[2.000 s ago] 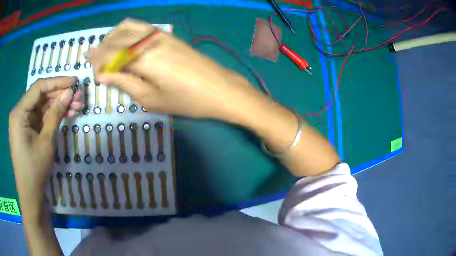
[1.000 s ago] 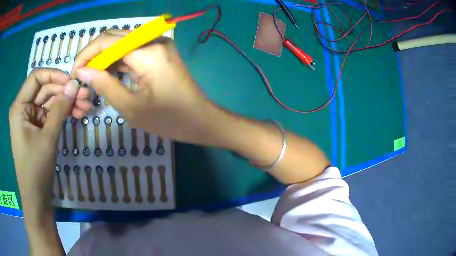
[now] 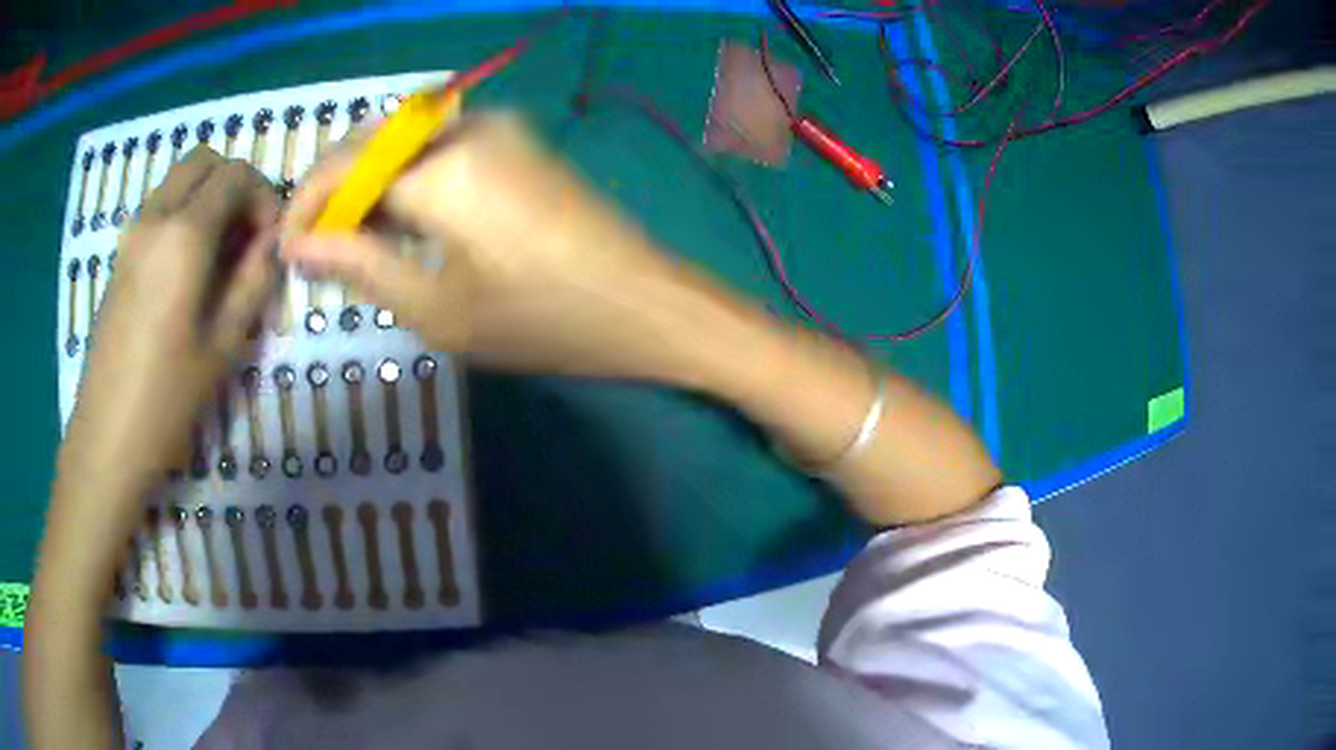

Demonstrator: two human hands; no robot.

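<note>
The white component tray [image 3: 466, 484] lies on the green mat, with rows of brown dumbbell-shaped slots and small round units at many slot ends. My right hand [image 3: 484, 242] holds the yellow probe pen [image 3: 384, 158] over the upper part of the tray; a red wire leaves its rear. My left hand [image 3: 183, 279] is blurred over the left of the tray, its fingers close to the right hand's fingertips. Whether it holds a unit cannot be seen. The hands hide part of the upper rows.
Right of the tray on the mat lie a copper-coloured plate [image 3: 753, 103], a red clip [image 3: 838, 157] with a metal tip, and a thin dark probe [image 3: 803, 40]. Red and dark wires tangle at upper right. A cream rod [image 3: 1245, 100] lies at the right edge.
My left hand has moved right and turned, with its back now up. The yellow pen is steeper and a little lower. The view has shifted slightly.
</note>
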